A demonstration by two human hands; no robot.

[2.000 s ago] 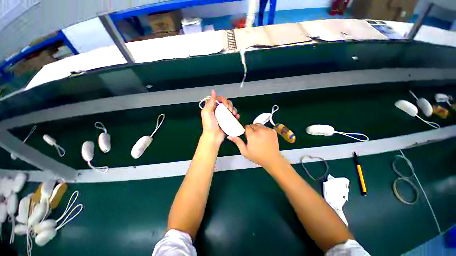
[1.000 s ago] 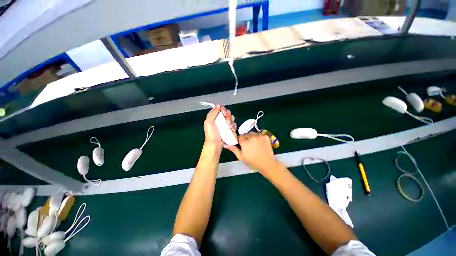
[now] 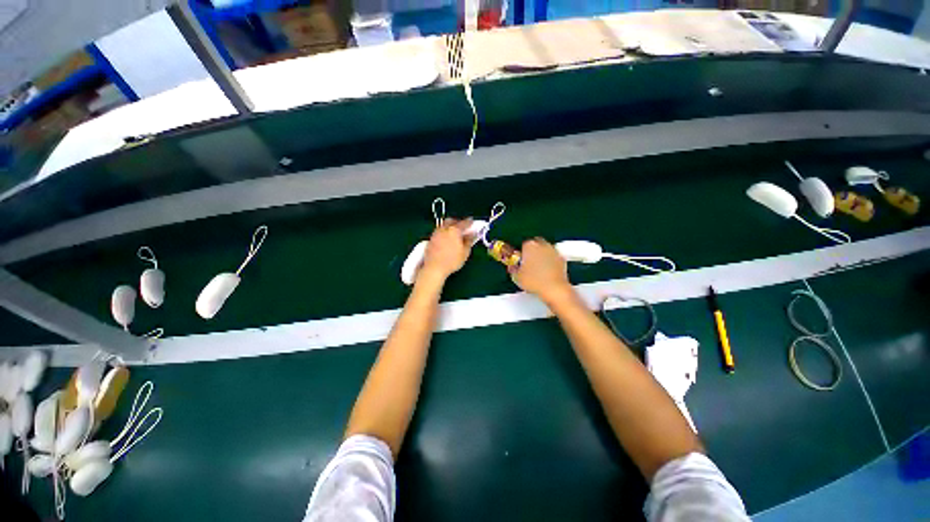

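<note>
My left hand (image 3: pixel 449 248) is over the conveyor belt, its fingertips on a small white device (image 3: pixel 476 231) with a cord loop standing up. Another white device (image 3: pixel 413 263) lies against the left side of this hand, partly hidden by it; a loop shows above. My right hand (image 3: pixel 540 267) has its fingertips on the right end of a yellow printed piece (image 3: pixel 504 253), which lies close to the small device. A white device with a long loop (image 3: pixel 579 252) lies just right of my right hand.
More corded white devices (image 3: pixel 217 295) lie left on the belt; others lie far right (image 3: pixel 772 198) with yellow pieces (image 3: pixel 855 206). A pale rail (image 3: pixel 245 344) borders the belt. Bench: device pile (image 3: pixel 74 431), white crumpled item (image 3: pixel 672 366), yellow-black marker or knife (image 3: pixel 722 333), rings (image 3: pixel 814 363).
The white device held between both hands is down on the belt at my left hand. My hands have moved apart, to the small device and the yellow piece. The view has shifted.
</note>
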